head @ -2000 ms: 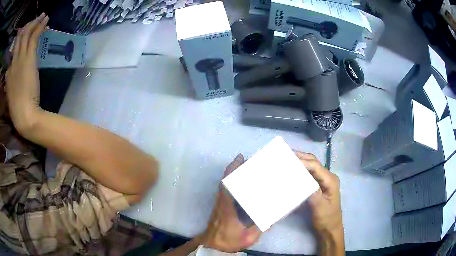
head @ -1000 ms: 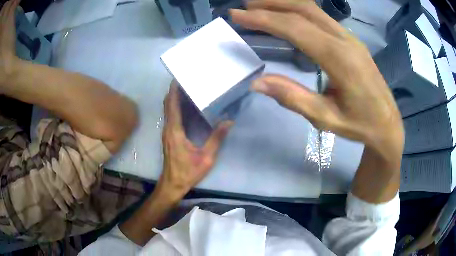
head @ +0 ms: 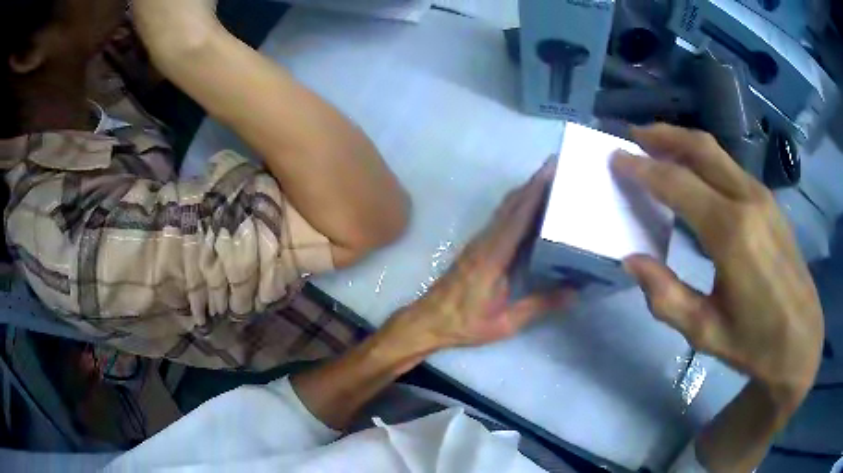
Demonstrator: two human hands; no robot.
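A retail box (head: 605, 199) stands upright in front of me, its plain white end facing up and its blue-grey side towards me. My left hand (head: 494, 268) is around the box's left and lower side and holds it. My right hand (head: 730, 240) is at the right, fingers bent over the white end, with fingertips at or just over its top and the thumb at its near right corner. Whether the right hand grips the box is not clear. The box's lower part is mostly hidden.
Another retail box (head: 564, 65) stands beyond mine. Dark grey fan or blower units (head: 726, 92) lie heaped behind my right hand, with a box (head: 758, 46) lying on its side beyond. A neighbouring person's bare arm (head: 305, 139) and plaid sleeve (head: 157, 231) reach over the table (head: 407, 111) at left.
The view has swung left, so the neighbour shows more. My right hand, raised apart from the box a second ago, is now at its white end. My left hand still holds it.
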